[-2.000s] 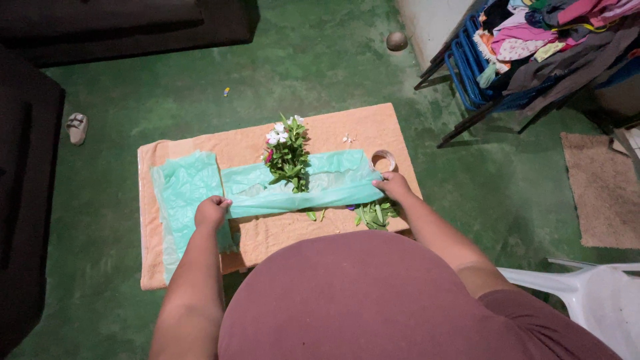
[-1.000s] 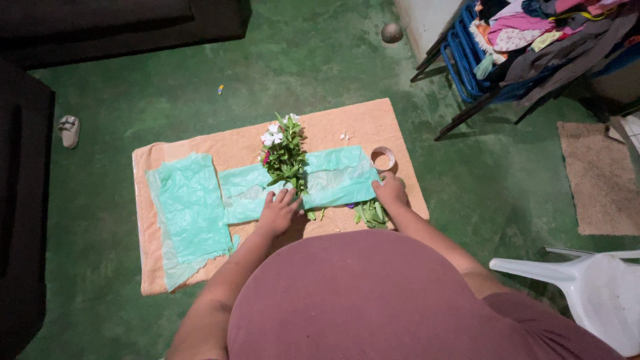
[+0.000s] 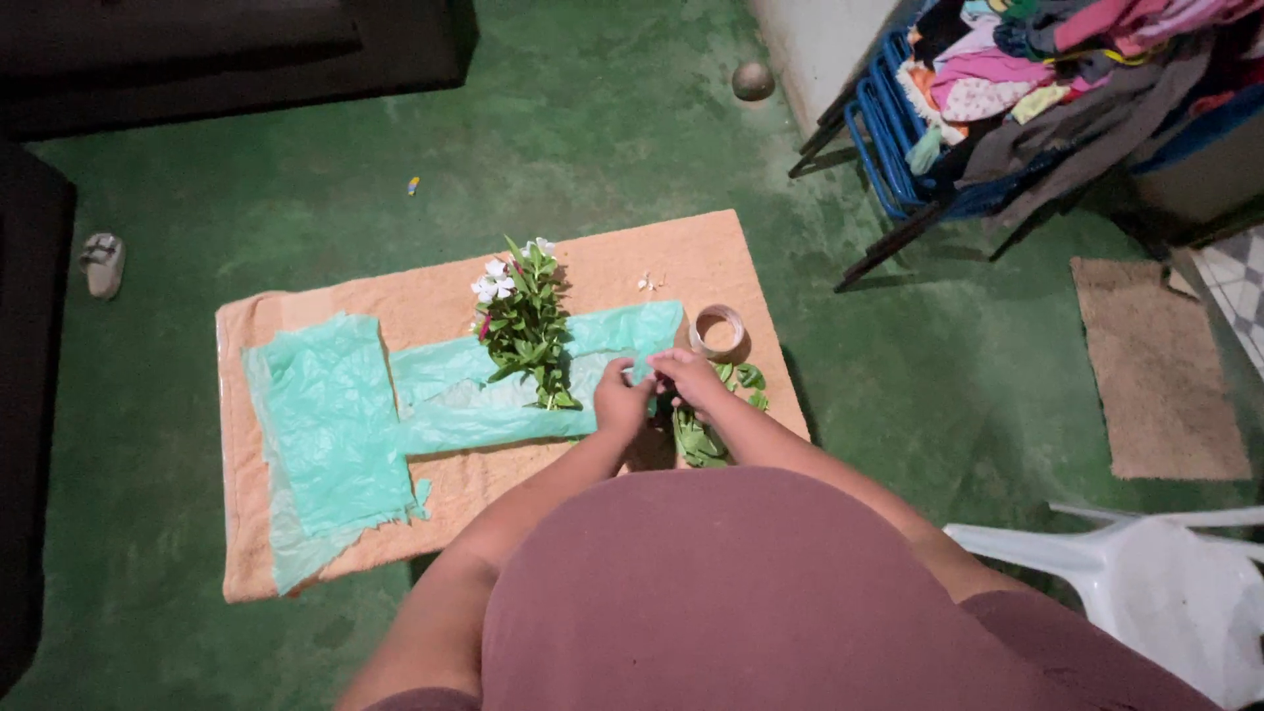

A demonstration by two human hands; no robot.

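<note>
My left hand (image 3: 622, 399) and my right hand (image 3: 689, 379) are close together at the right end of a long green plastic strip (image 3: 464, 432). The fingers of both are bent near the strip's edge; whether they pinch it cannot be told. A bunch of leafy stems with white and pink flowers (image 3: 528, 326) lies across the strip, left of my hands. Farther left is a wider, crinkled green plastic sheet (image 3: 331, 425). A roll of tape (image 3: 717, 331) rests beyond my right hand. Loose green leaves (image 3: 697, 440) lie partly under my right wrist.
A peach towel (image 3: 296, 306) covers the table. Small white petals (image 3: 647, 282) lie on it. A blue-framed chair stack (image 3: 879, 128) bears a heap of clothes (image 3: 987, 89). A white plastic chair (image 3: 1165, 592) stands at lower right, a brown mat (image 3: 1165, 375) beyond it. A shoe (image 3: 103, 265) lies at left.
My left hand has moved right, from the left part of the strip past the flower stems to beside my right hand. My right hand has shifted left from near the strip's right end.
</note>
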